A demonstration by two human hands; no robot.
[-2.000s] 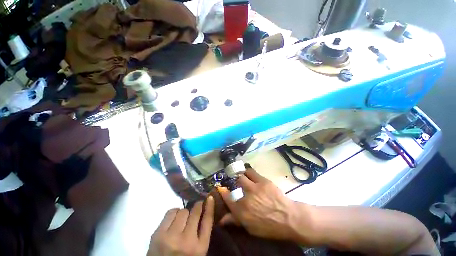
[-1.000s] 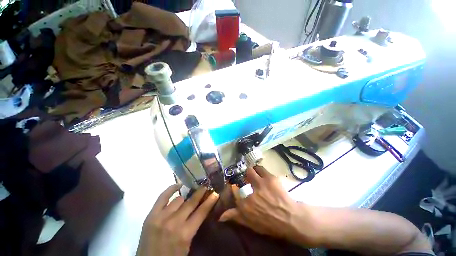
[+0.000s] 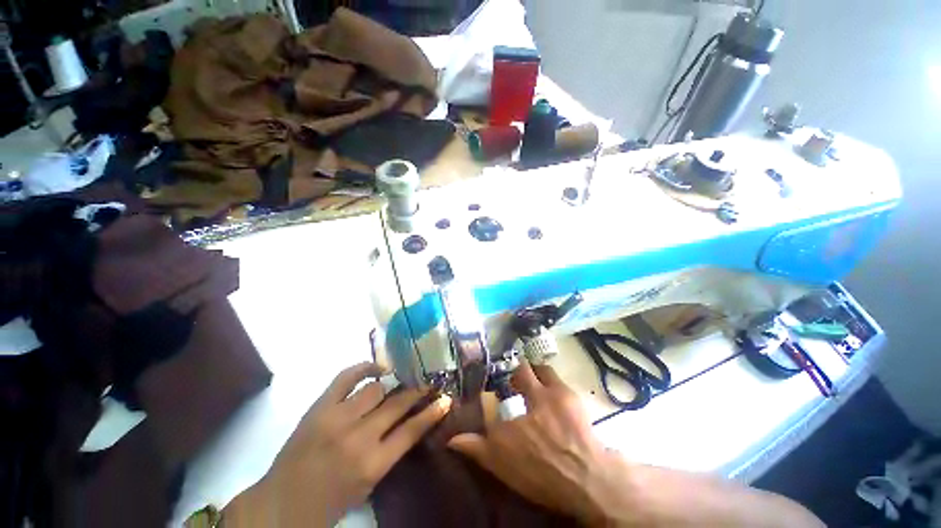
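A dark brown fabric piece (image 3: 439,485) lies under both hands, its far end at the needle area of the white sewing machine (image 3: 619,232). My left hand (image 3: 356,438) lies on the fabric's left side, fingertips close to the presser foot area. My right hand (image 3: 547,433) lies on its right side, with a white wrap on one finger, the fingers beside the pale round knob (image 3: 537,345). Both hands press or hold the fabric. The needle and foot are mostly hidden by the fingers and the machine's front parts.
Black-handled scissors (image 3: 624,369) lie under the machine arm. Small tools (image 3: 810,356) lie at the table's right end. Dark maroon-brown panels (image 3: 196,361) are piled at the left. Behind stand a brown fabric heap (image 3: 299,88), a red box (image 3: 514,88), thread cones (image 3: 495,141) and a metal flask (image 3: 727,83).
The camera view has shifted, so the machine appears farther right than two seconds ago. My left hand has come forward beside the needle area and lies flatter. My right hand stays by the knob.
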